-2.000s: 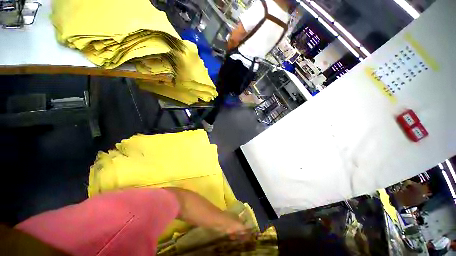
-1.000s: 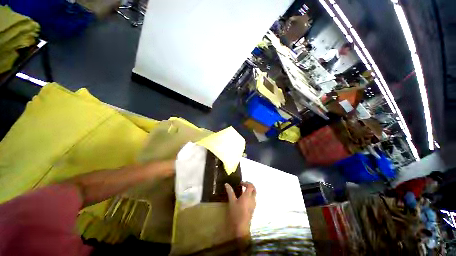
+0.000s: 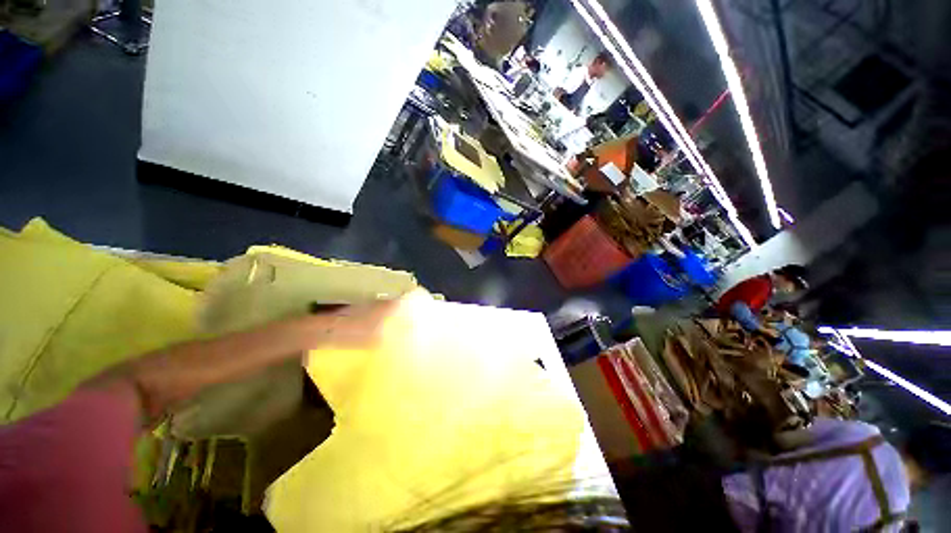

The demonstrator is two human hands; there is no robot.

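Observation:
A large bright yellow lining panel [image 3: 448, 416] lies spread over the white tabletop [image 3: 532, 331] in front of me. A small dark mark shows near its upper right edge. My left hand [image 3: 378, 319] reaches from the left to the panel's upper left corner. Its fingers are blurred in glare, so their grip cannot be told. My right hand is not in view. More panels with a khaki face [image 3: 302, 286] lie beyond and left of my left hand. Dark strands blur the panel's lower edge.
A yellow panel pile [image 3: 73, 312] is at the left. A white partition [image 3: 271, 104] stands beyond the work. A carton with a red strip [image 3: 631, 401] stands right of the tabletop. A person in a lavender shirt [image 3: 824, 479] is at lower right. Blue bins [image 3: 464, 203] are farther back.
The view has swung right from the piles to the tabletop. The brown patch and white piece seen earlier are now out of sight, with yellow spread there. My right hand has gone from view.

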